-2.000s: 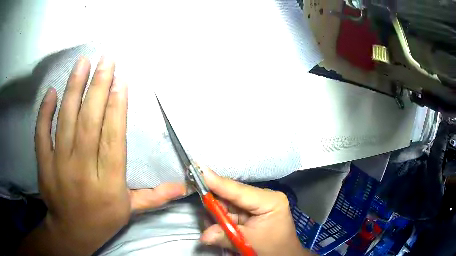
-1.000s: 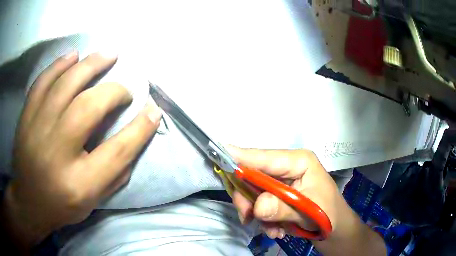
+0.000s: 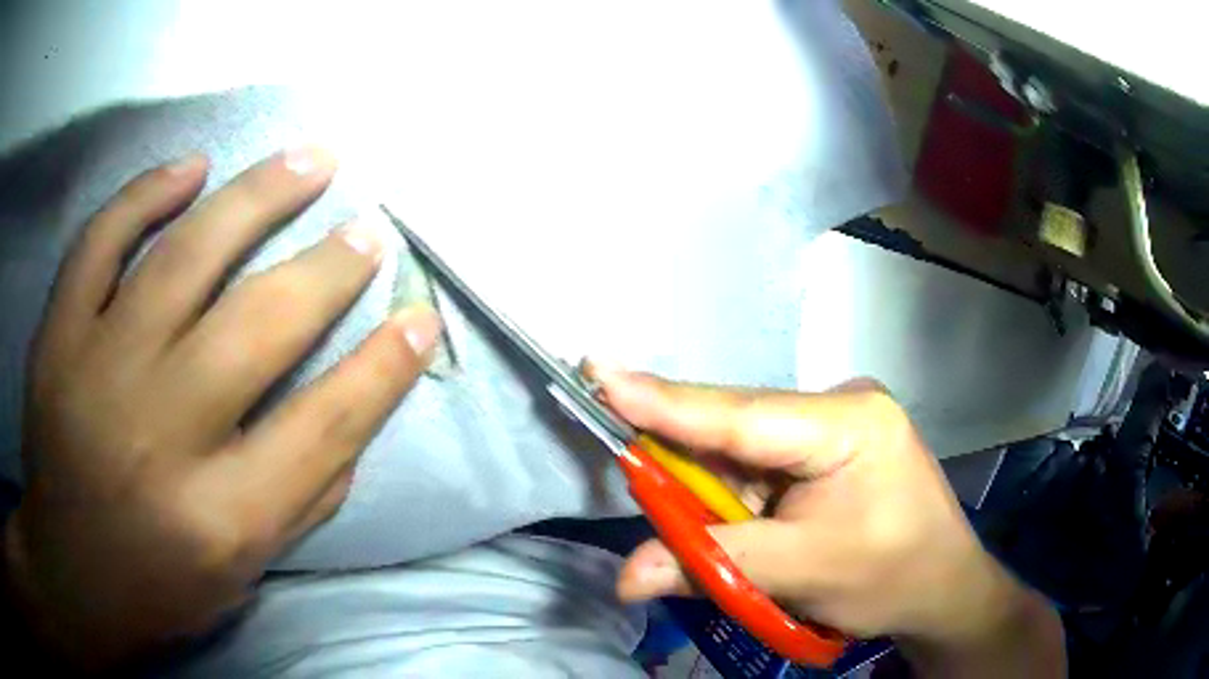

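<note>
A large pale fabric panel (image 3: 438,484) lies on the table and hangs over its front edge towards my lap, glaring white in the middle. A short dark slit (image 3: 446,325) shows in it, with a pale greenish area beside it. My left hand (image 3: 226,371) lies on the panel at the left, fingers spread, the tip of the index finger or thumb at the slit. My right hand (image 3: 809,491) holds scissors (image 3: 511,338) by their red and yellow handles. The blades look closed or nearly so and point up-left across the panel, past the slit.
The sewing machine (image 3: 1127,159) is at the upper right, with a red pad (image 3: 975,146) and a small brassy ridged part (image 3: 1062,228) near it. A blue crate (image 3: 743,650) shows below the table edge, partly hidden by my right hand.
The scissors came up with my right hand, and their handles turned over. My left hand went from lying flat to bent fingers at the slit. The panel's right corner shifted right.
</note>
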